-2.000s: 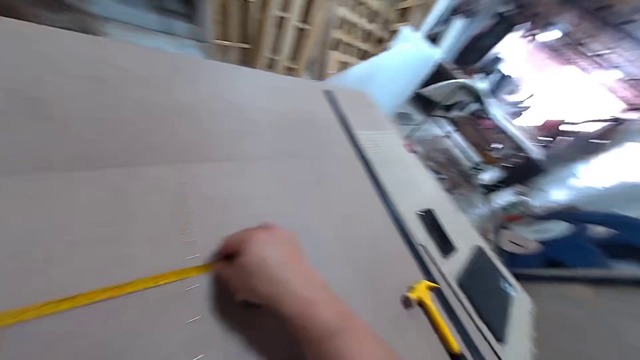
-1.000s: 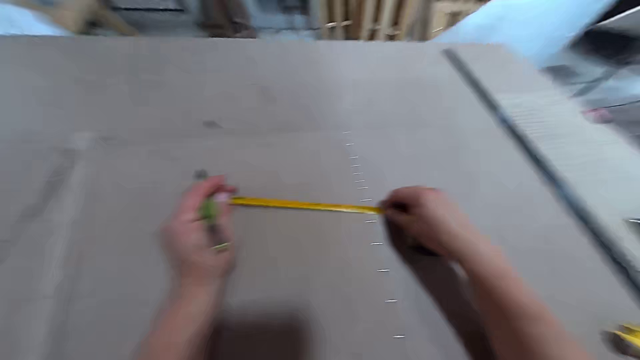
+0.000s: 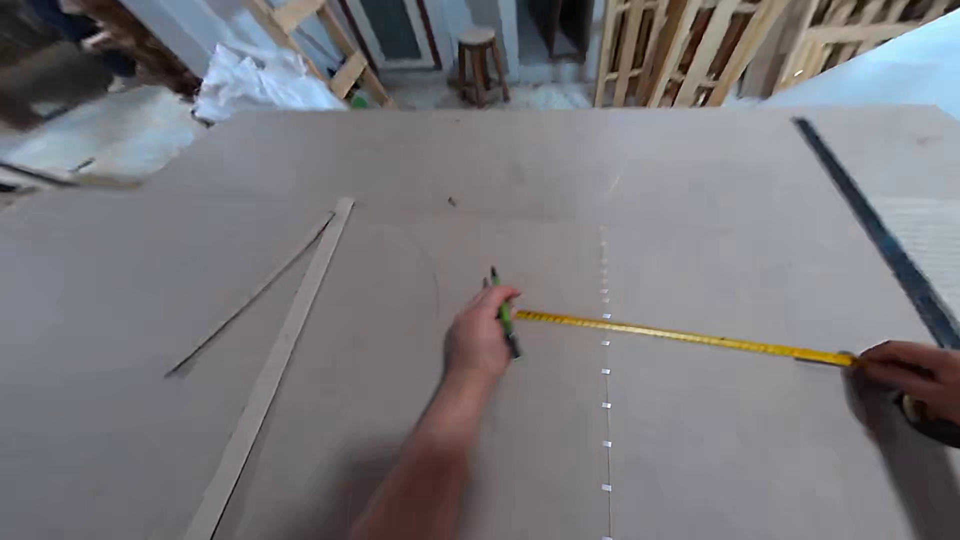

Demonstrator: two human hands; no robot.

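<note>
My left hand (image 3: 480, 334) is over the middle of a large flat board (image 3: 712, 420), holding a green and black marking tool (image 3: 504, 315), perhaps a pencil or compass. The yellow blade of a tape measure (image 3: 675, 335) starts at this hand and runs right across the board, over a seam marked by a line of small white staples or tabs (image 3: 606, 405). At the right edge of view my right hand (image 3: 911, 375) grips the other end of the blade, with a dark rounded thing, likely the tape's case (image 3: 930, 424), under the palm.
A long pale strip (image 3: 289, 330) and a thin sliver (image 3: 251, 296) lie on the board's left part. A dark straight bar (image 3: 885, 240) lies at the right. Past the far edge stand a wooden stool (image 3: 480, 64), wooden frames (image 3: 690, 52) and white crumpled sheeting (image 3: 259, 82).
My hands have moved apart, and a longer stretch of yellow blade shows between them than one second ago. The view has shifted left since the first frame, where a hammer lay on the right.
</note>
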